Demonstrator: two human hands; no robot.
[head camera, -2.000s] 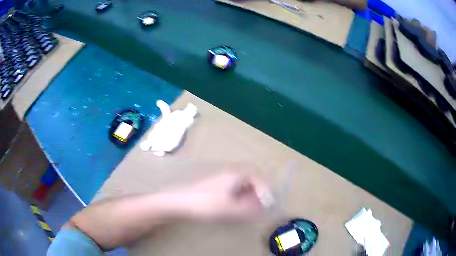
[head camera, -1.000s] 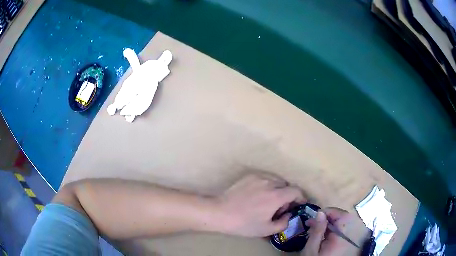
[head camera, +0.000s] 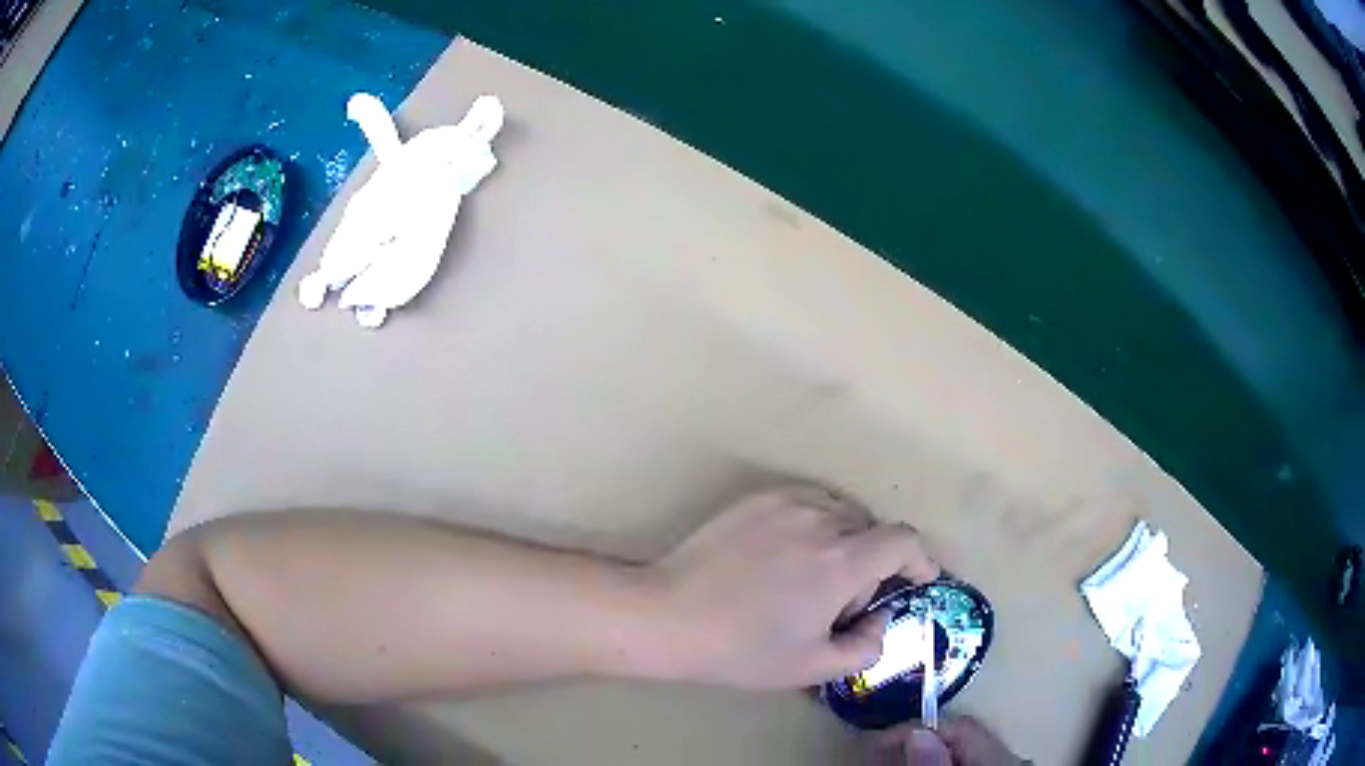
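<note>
An open black device half-shell, with a green board and a white battery inside, lies on the tan mat at the lower right. My left hand reaches in from the left and grips the shell's left side, its fingertips at the rim and over the battery. My right hand is cut off by the bottom edge. It holds a slim pale tool, tweezers or a knife, which points up over the shell's inside. Whether its tip touches the board cannot be told.
Another open half-shell lies on the blue bench. A white limbed cloth or glove lies at the mat's left edge. A crumpled white cloth and a black dispenser are at right. The green conveyor runs behind.
The tool in my right hand has turned from pointing down-right to pointing up over the shell. My right hand has moved lower. My left hand stays on the shell. The view has shifted slightly.
</note>
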